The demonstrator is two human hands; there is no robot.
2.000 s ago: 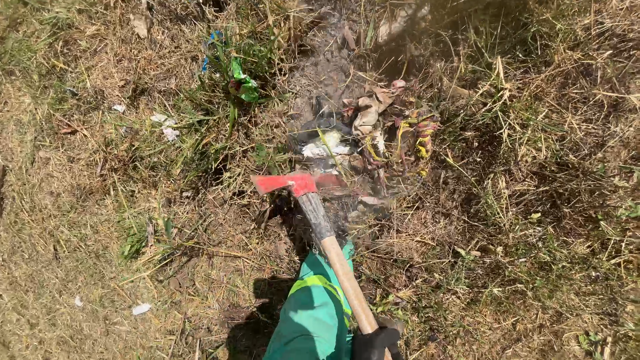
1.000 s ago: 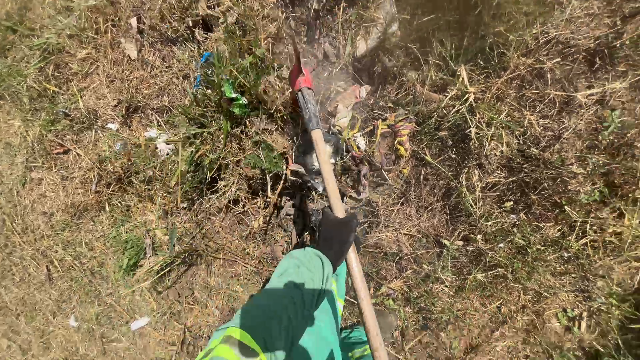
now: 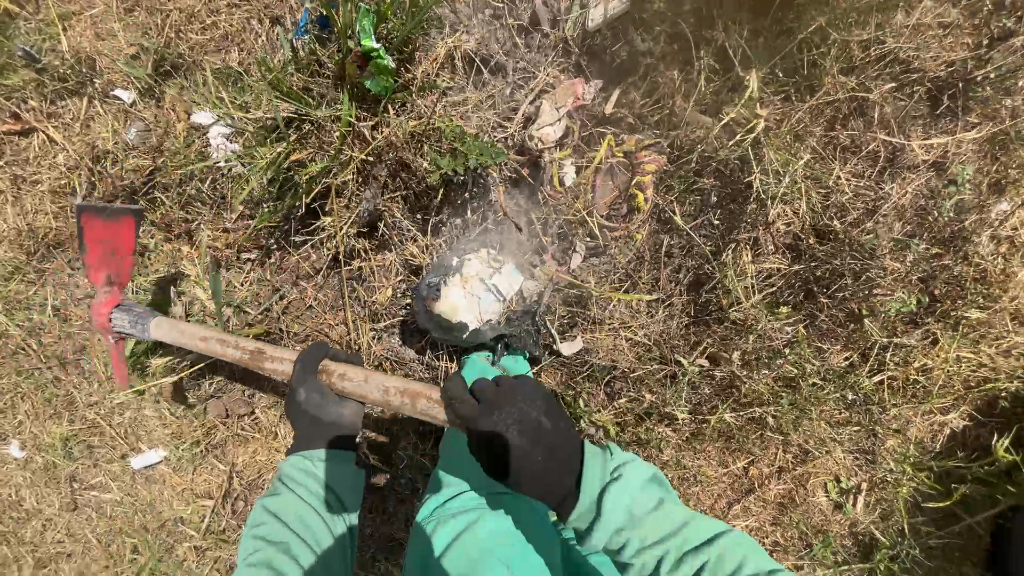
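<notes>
A mattock (image 3: 280, 360) with a red metal head (image 3: 110, 264) and a worn wooden handle lies across the view, its head at the left. My left hand (image 3: 322, 400), in a black glove, grips the handle partway along. Closed round the handle's right end is my right hand (image 3: 524, 436), also gloved in black. Just beyond my right hand, a whitish lump (image 3: 476, 292) with a dark, ashy rim sits on the ground amid a haze of smoke or dust. A green-clad leg (image 3: 472, 512) shows between my sleeves, close to the lump.
Dry grass and straw cover the ground. A green wrapper (image 3: 374, 56) and a blue scrap (image 3: 304, 22) lie in a grass tuft at the upper left. Crumpled debris with yellow strands (image 3: 640, 184) lies beyond the lump. White scraps (image 3: 220, 140) are scattered at the left.
The mattock's head has swung from the upper middle to the far left. Both my hands are now in view on the handle; one second ago only one gloved hand showed on it.
</notes>
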